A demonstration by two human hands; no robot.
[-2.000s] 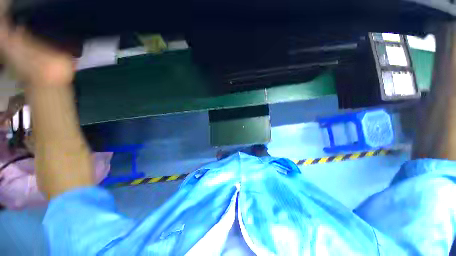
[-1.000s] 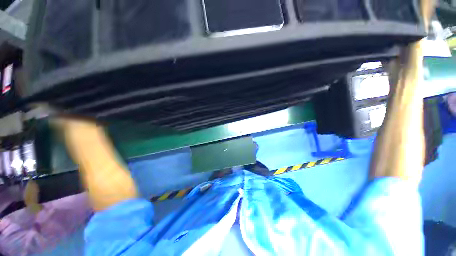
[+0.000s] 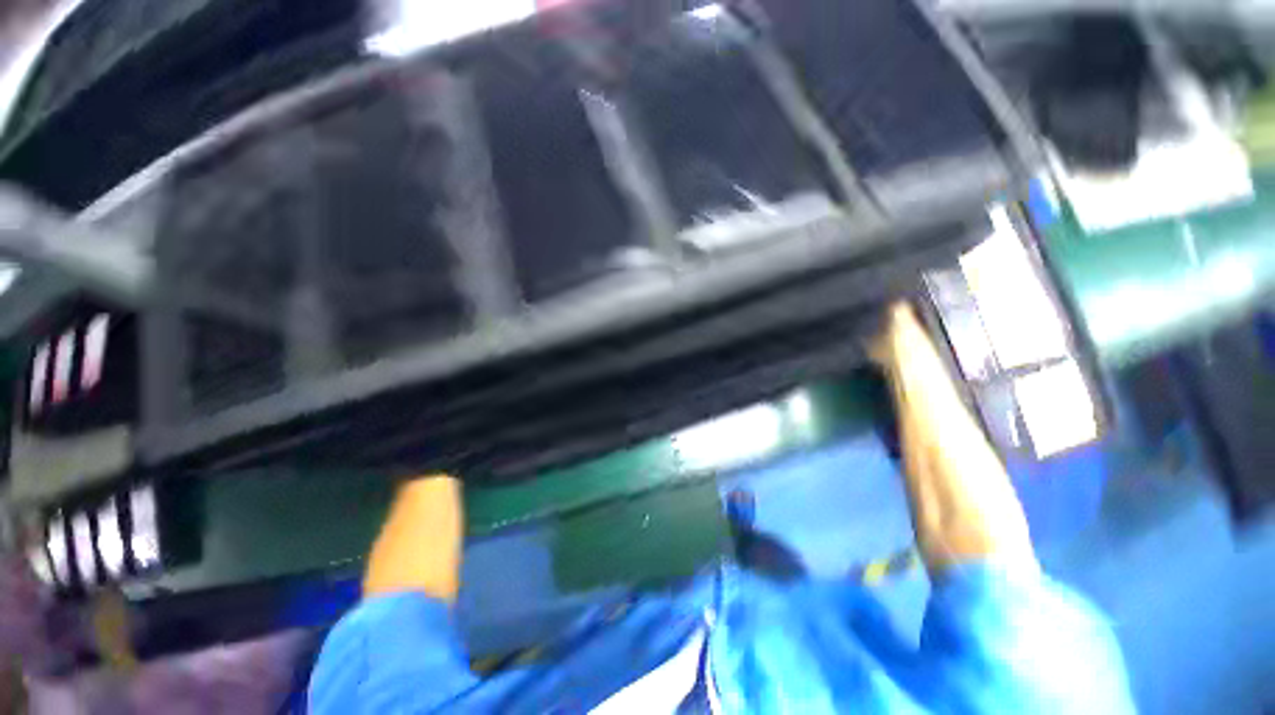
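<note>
A thick black pile of stacked trays (image 3: 559, 314) spans the upper part of the view, tilted and blurred. Its top tray has a row of several pockets holding dark slabs that look like phones (image 3: 552, 196). My left hand (image 3: 422, 524) is under the near side of the pile; its fingers are hidden beneath it. My right hand (image 3: 909, 349) is at the near right side of the pile, fingers against its edge and partly hidden. The pile is held between both hands above the green bench.
A green bench (image 3: 615, 482) runs below the pile. A tray with white-screened phones (image 3: 1056, 405) stands at right, and another group of white screens (image 3: 105, 538) at left. White items (image 3: 1161, 168) lie at upper right. A person's pink sleeve (image 3: 182, 677) shows at lower left.
The pile now shows more of its top pockets and tilts up to the right. Both hands have come closer together in view. The pink-sleeved person is lower at left.
</note>
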